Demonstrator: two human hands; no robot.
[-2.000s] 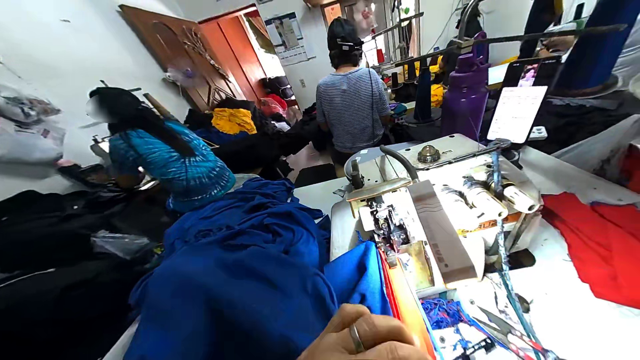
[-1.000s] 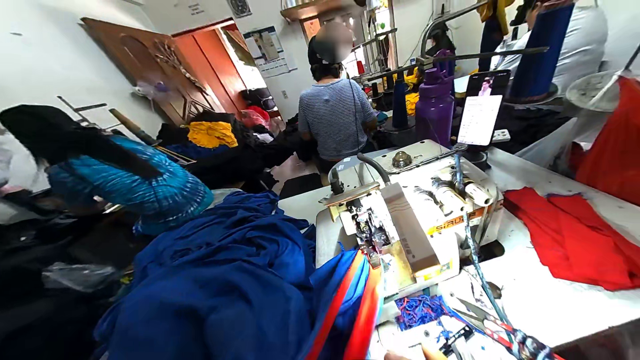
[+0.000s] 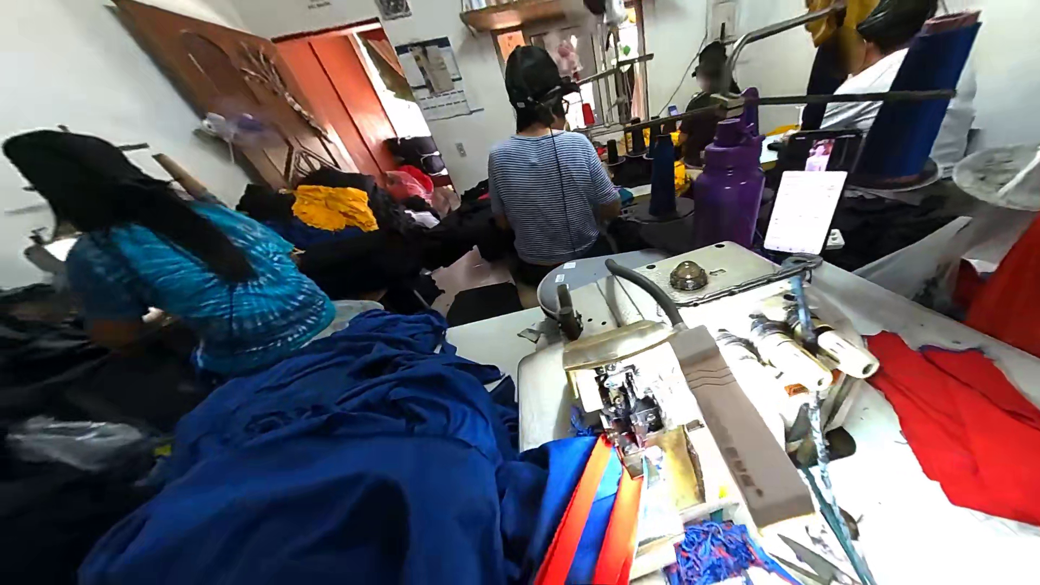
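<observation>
Neither of my hands shows in the head view now. An overlock sewing machine stands on the white table, its needle area lit. Blue fabric lies heaped to its left and runs to the presser foot. Two orange-red fabric strips with blue cloth between them run from the foot down to the lower edge. Blue and red thread scraps lie in a tray below the machine, with metal scissors beside them. Who or what holds the fabric's near end is hidden.
Red cloth pieces lie at the right of the table. Behind the machine stand a purple bottle, a phone and a large blue thread cone. Several people sit farther off, one in tie-dye at the left.
The hand with a ring, seen on the strips at first, has gone down out of view. The strips' lower part has swung left and now shows two separate bands.
</observation>
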